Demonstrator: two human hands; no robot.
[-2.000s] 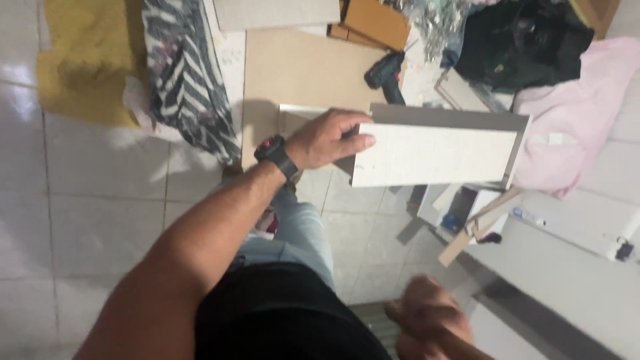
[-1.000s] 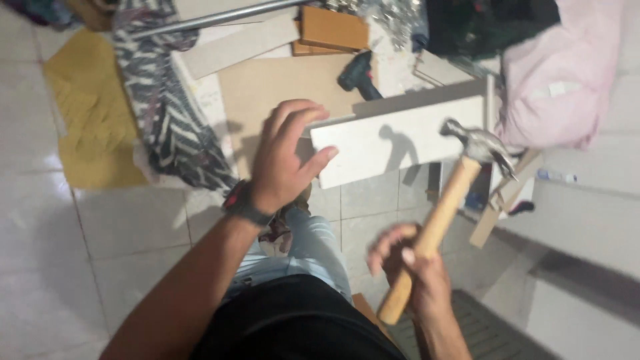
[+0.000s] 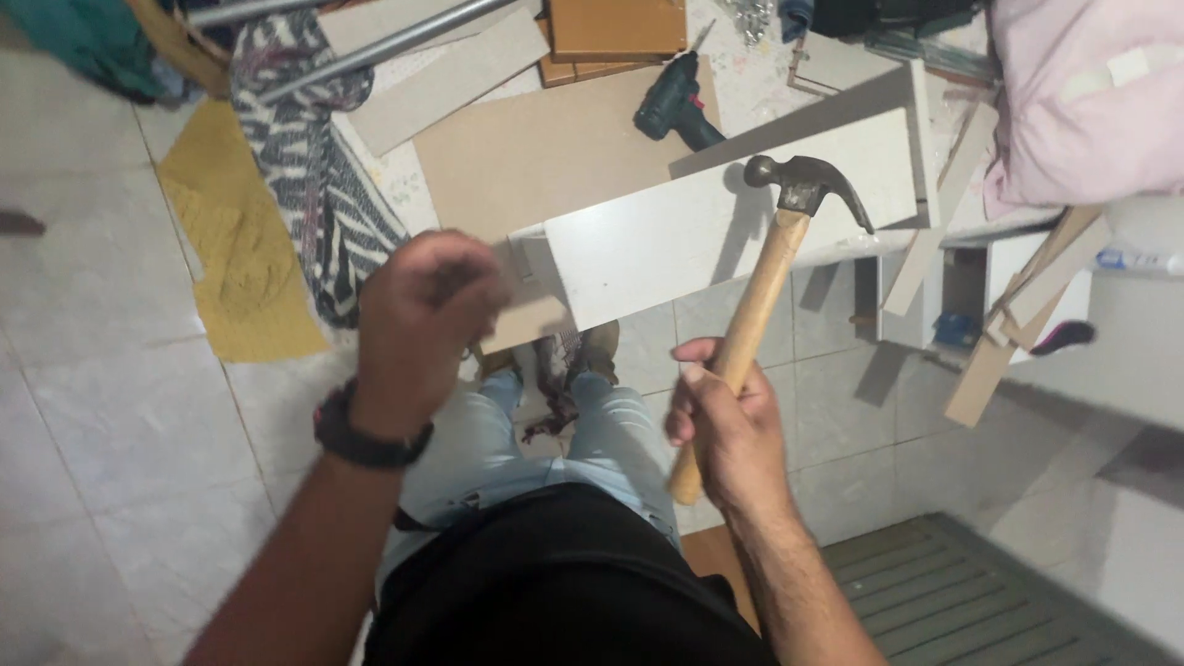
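Observation:
A claw hammer (image 3: 754,305) with a wooden handle is gripped in my right hand (image 3: 735,416), its steel head up and over a white panel assembly (image 3: 647,231). That assembly looks like a narrow open box of white boards with a grey inner side, lying at the near edge of the work surface. My left hand (image 3: 430,324), slightly blurred, is raised just left of the assembly's near end, fingers curled and apart from the board. Whether anything small is between those fingers cannot be told. Beyond the assembly a dark cordless drill (image 3: 675,106) lies on a brown board (image 3: 527,157).
Orange-brown boxes (image 3: 615,28), a metal tube (image 3: 388,46) and a pale board (image 3: 449,79) lie at the back. Patterned cloth (image 3: 314,166) and yellow cloth (image 3: 245,250) are at left. A pink bundle (image 3: 1087,102) and wood strips (image 3: 1013,333) are at right; a slatted grey mat (image 3: 962,601) is below.
My left hand has let go of the white board and moved back from it to the left. The hammer has come into view in my right hand since the oldest frame.

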